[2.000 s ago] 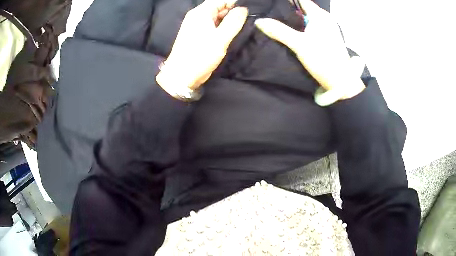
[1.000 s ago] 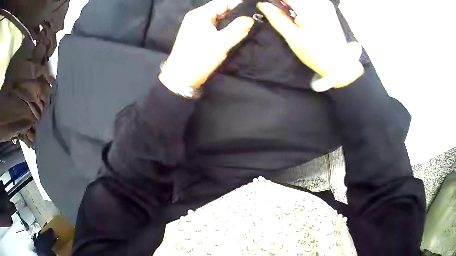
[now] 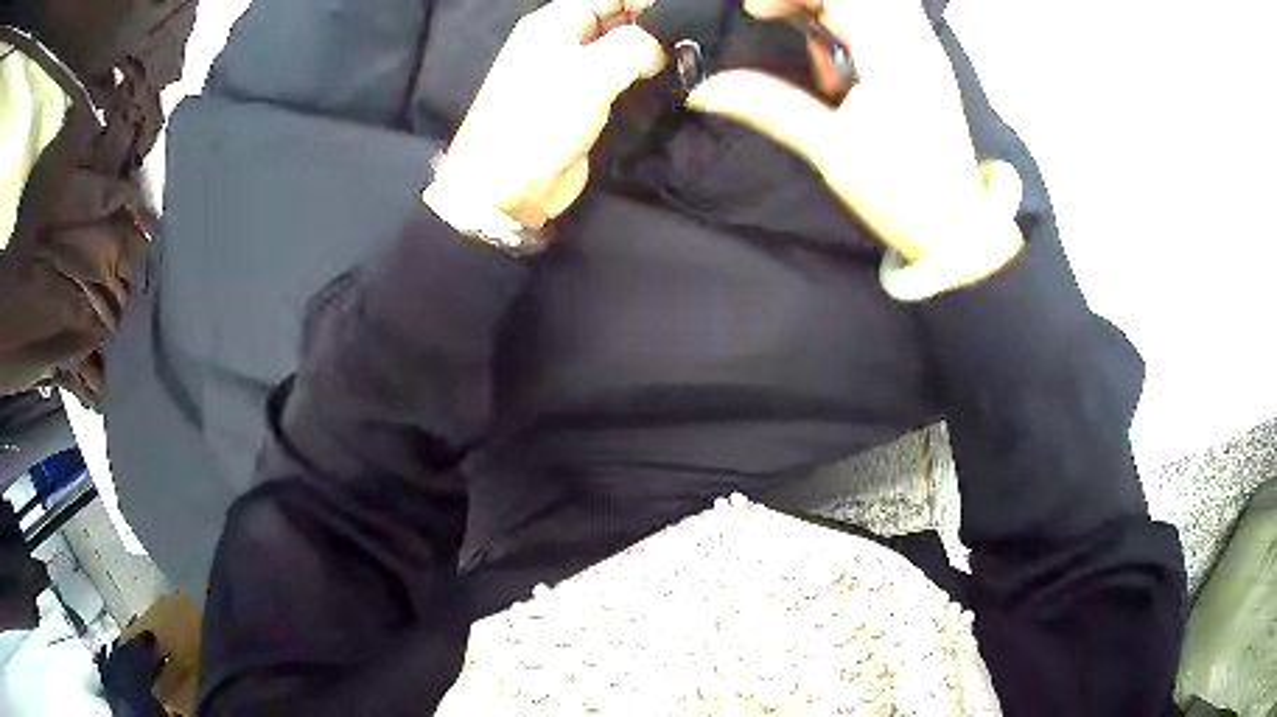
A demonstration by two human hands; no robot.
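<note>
A large dark coat [image 3: 294, 224] lies spread in front of me and reaches down to my lap. My left hand [image 3: 539, 119] is at the top of the frame with its fingertips pinched on the coat's dark cloth. My right hand [image 3: 875, 133] is to its right, curled, with a small dark tool [image 3: 832, 62] partly showing in the palm; the rest of it is hidden. A small shiny dark ring-like thing, perhaps a button [image 3: 688, 65], lies between the two hands. The picture's top edge cuts off some fingers.
Brown garments [image 3: 84, 266] are piled at the left. The white table [image 3: 1190, 210] shows at the right. An olive bundle [image 3: 1239, 616] is at the lower right. Blue and brown items lie at the lower left. Speckled grey floor shows at the right.
The right fingers have come away from the left fingertips and curled, showing the tool more. The ring-like thing has shifted slightly left. The left hand has moved slightly left.
</note>
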